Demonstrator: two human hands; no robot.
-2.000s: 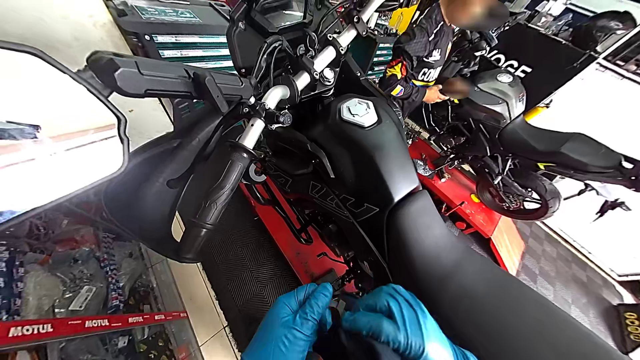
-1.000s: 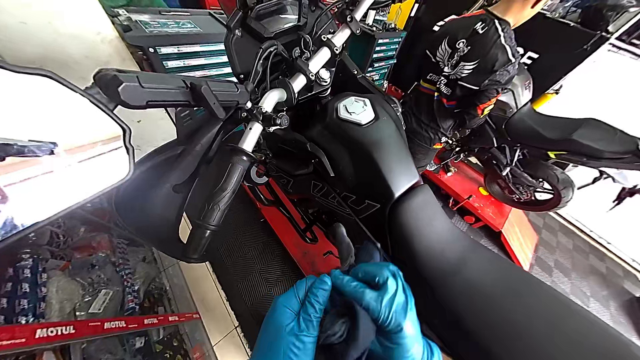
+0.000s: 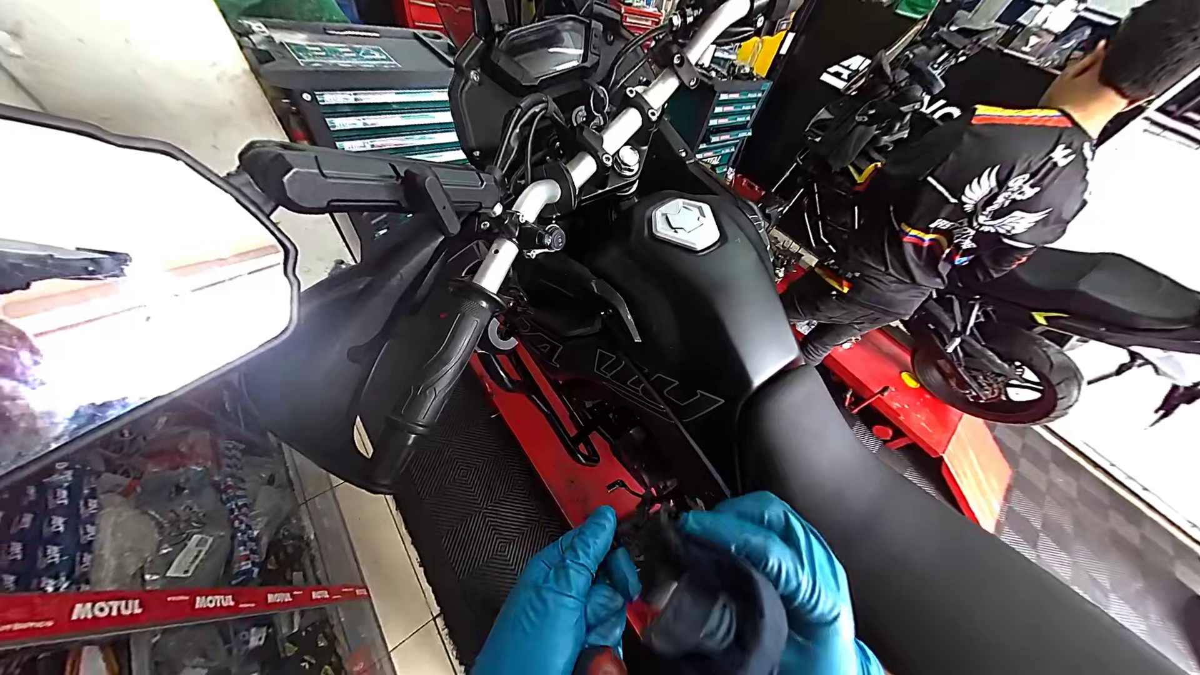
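Both hands wear blue gloves at the bottom of the head view. My right hand (image 3: 783, 562) grips a dark cloth (image 3: 741, 609), blurred by motion. My left hand (image 3: 567, 595) is beside it, fingers curled, with the red end of an object (image 3: 600, 661) showing under it at the frame's lower edge; what that object is cannot be told. Just beyond the hands stands a black motorcycle, with its seat (image 3: 891, 516) to the right, its fuel tank (image 3: 694, 291) ahead and its left handlebar grip (image 3: 436, 375) to the upper left.
A mirror (image 3: 141, 281) fills the left side above a display case (image 3: 187, 605) of packaged parts. Tool cabinets (image 3: 375, 103) stand behind the handlebar. A red lift platform (image 3: 562, 450) lies under the motorcycle. At right, a co-worker (image 3: 994, 187) is beside another motorcycle (image 3: 994, 366) on a red lift.
My hands have moved apart, and the red end of an object now shows under my left hand. The co-worker has changed position beside the other motorcycle.
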